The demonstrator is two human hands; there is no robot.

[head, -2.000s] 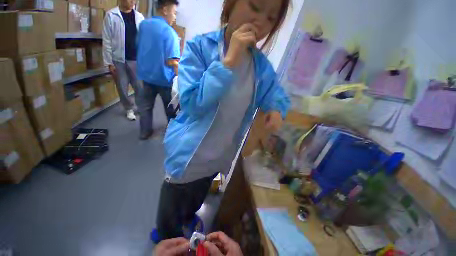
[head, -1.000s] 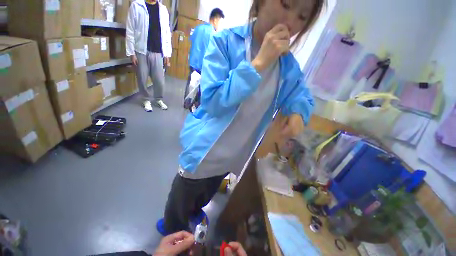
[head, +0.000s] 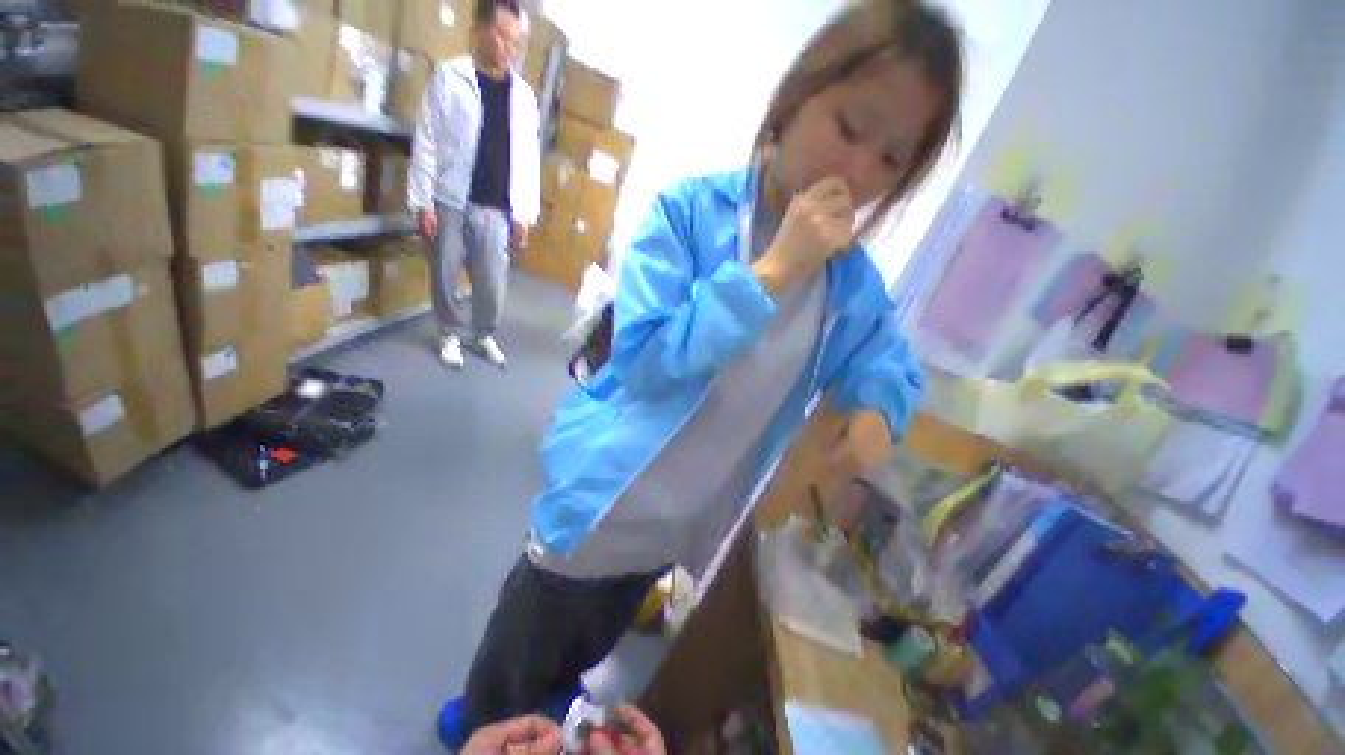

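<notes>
My left hand (head: 512,735) is at the bottom edge, cut off by it, with its fingertips pinched together; whether it holds anything is too small to tell. My right hand (head: 631,732) is just beside it, also cut off, with its fingers closed on a small red item (head: 602,738). A small white and silver piece (head: 577,720) shows between the two hands; I cannot tell which hand bears it.
A person in a blue jacket (head: 693,398) stands close ahead, beside the desk (head: 844,682) with blue folders (head: 1065,597) and a plant (head: 1143,705). Another person (head: 475,177) stands farther back. Stacked cartons (head: 111,317) and a black bundle (head: 295,428) are on the left floor.
The hands, apart a second ago, are now close together and lower in the picture. The view has shifted, and the farthest person in blue is no longer seen.
</notes>
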